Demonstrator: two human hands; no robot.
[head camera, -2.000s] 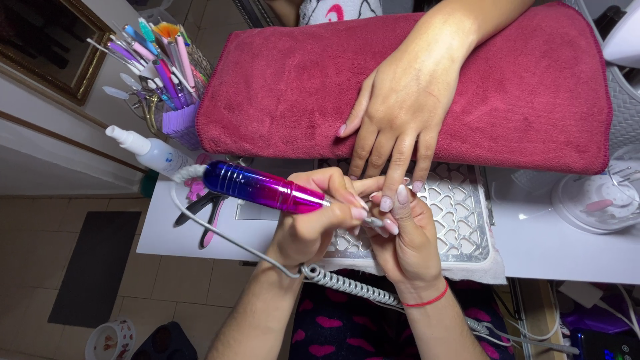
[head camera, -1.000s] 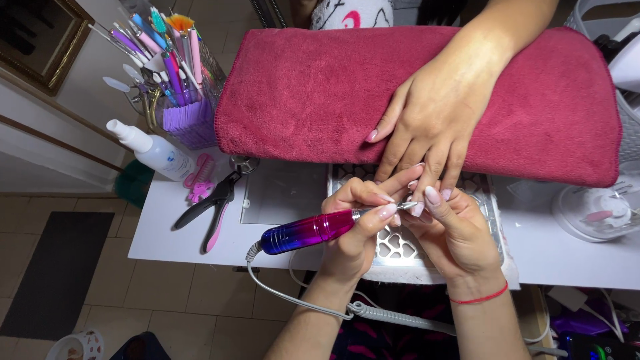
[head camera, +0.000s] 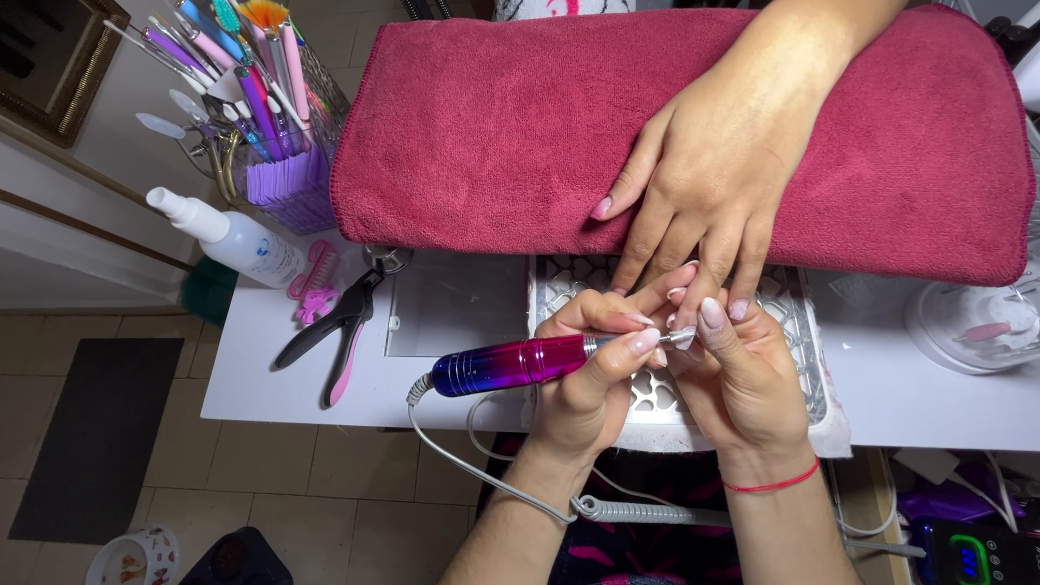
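Note:
My left hand (head camera: 597, 366) grips a blue-to-magenta electric nail drill handpiece (head camera: 512, 363) with a coiled grey cord. Its metal bit (head camera: 676, 335) meets a fingernail of another person's hand (head camera: 711, 175). That hand lies palm down over a folded red towel (head camera: 504, 130), fingers hanging past the front edge. My right hand (head camera: 743, 366), with a red string at the wrist, holds the finger being touched between thumb and fingers. Beneath both hands is a nail dust collector's metal grille (head camera: 650, 394). The nail under the bit is partly hidden.
A holder of brushes and tools (head camera: 288, 187), a spray bottle (head camera: 236, 244), a pink nail brush (head camera: 315, 272) and black-and-pink nail clippers (head camera: 345, 325) are at left. A round drill-bit stand (head camera: 967, 325) is at right. The drill's cord loops below the table edge near a lit control unit (head camera: 967, 552).
The handpiece has swung from slanting down toward its bit to slanting slightly up, and its cord now hangs in front. The view has shifted somewhat.

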